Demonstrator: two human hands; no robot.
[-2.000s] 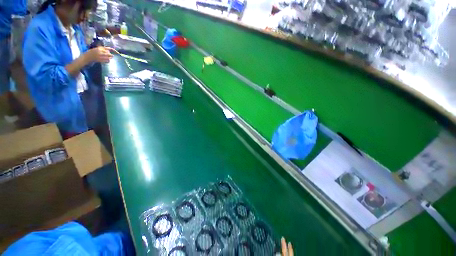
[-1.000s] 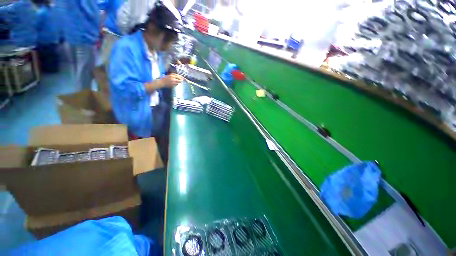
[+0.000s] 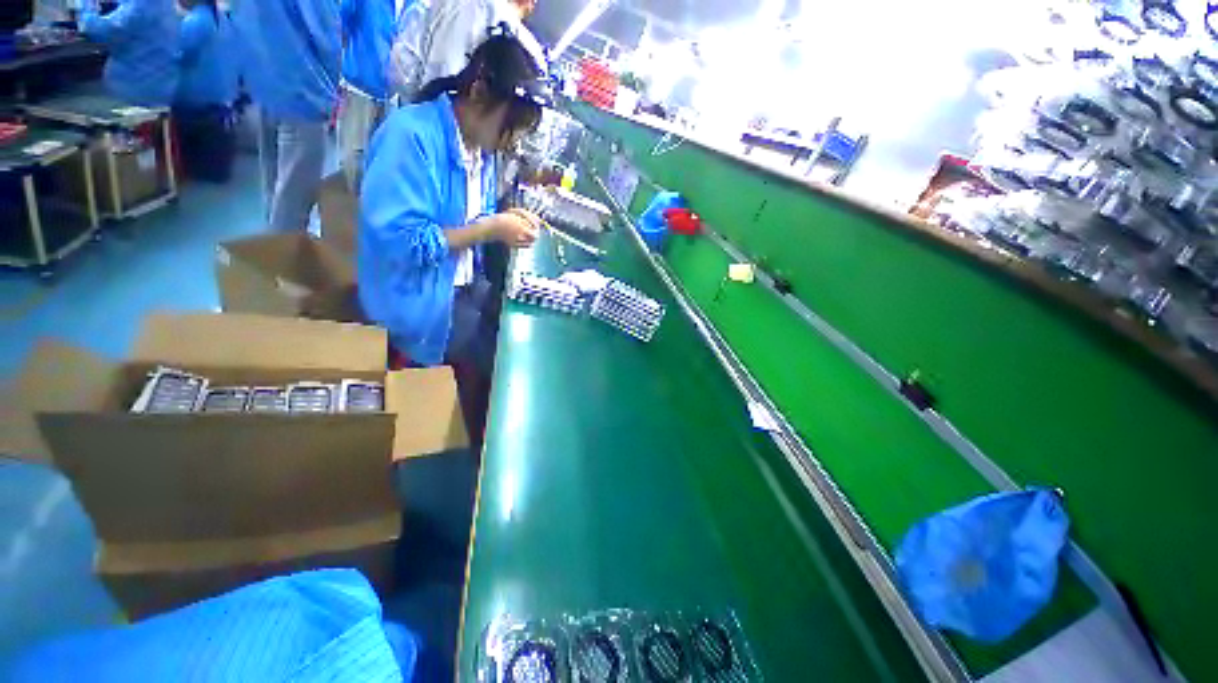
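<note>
A clear blister tray (image 3: 615,630) lies on the dark-green bench (image 3: 601,494) at the bottom of the picture, cut off by the edge. Its top row of pockets shows, with black ring parts (image 3: 664,654) in them. A blue smock sleeve (image 3: 267,634) of the wearer shows at the lower left. Neither my left hand nor my right hand is in the picture.
An open carton (image 3: 241,467) holding pale framed pieces stands at left. A coworker in blue (image 3: 408,220) works at the bench beside flat striped stacks (image 3: 625,308). A blue bag (image 3: 986,563) hangs on the green panel (image 3: 855,294). Ring parts in clear trays fill the shelf (image 3: 1122,160).
The view has swung left and up. The tray has slid towards the bottom edge, and more of the carton and floor shows. The fingers seen at the lower right earlier are out of the picture.
</note>
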